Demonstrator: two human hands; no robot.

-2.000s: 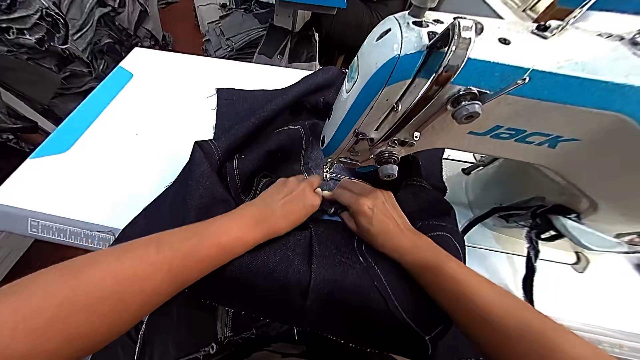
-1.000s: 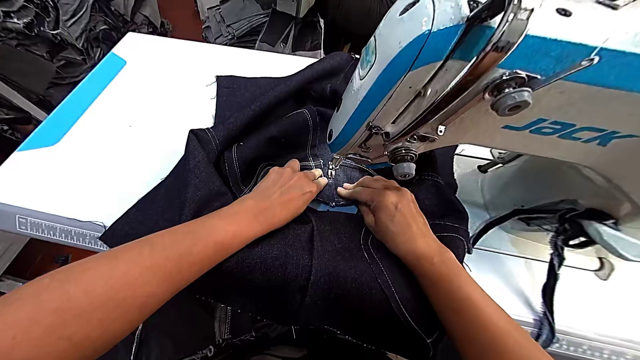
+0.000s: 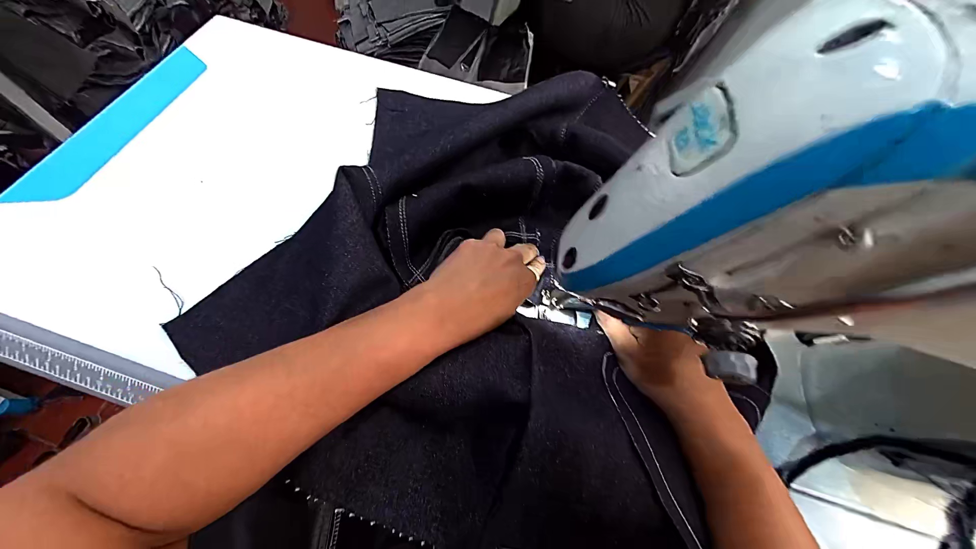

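Note:
A dark denim garment (image 3: 450, 412) with pale double stitching lies bunched over the white table and under the head of a sewing machine (image 3: 732, 168). My left hand (image 3: 492, 274) presses on the denim just left of the presser foot (image 3: 550, 299), its fingers bent and their tips on the cloth. To the right of the foot, my right hand (image 3: 656, 354) rests at the denim, partly hidden beneath the machine head; whether it pinches the cloth cannot be seen. Bare metal shows between the two hands. The needle itself is not clear.
The white sewing table (image 3: 259, 99) has a blue corner strip and a ruler (image 3: 76, 370) along its front edge. Piles of dark cloth (image 3: 114, 46) lie beyond it at the upper left, with stacked fabric pieces (image 3: 396, 30) behind. A black strap or cord (image 3: 877, 446) hangs at the right.
The view has shifted strongly, closer to the machine head. My hands, close together at the foot two seconds ago, are now on either side of it, and the right is partly covered.

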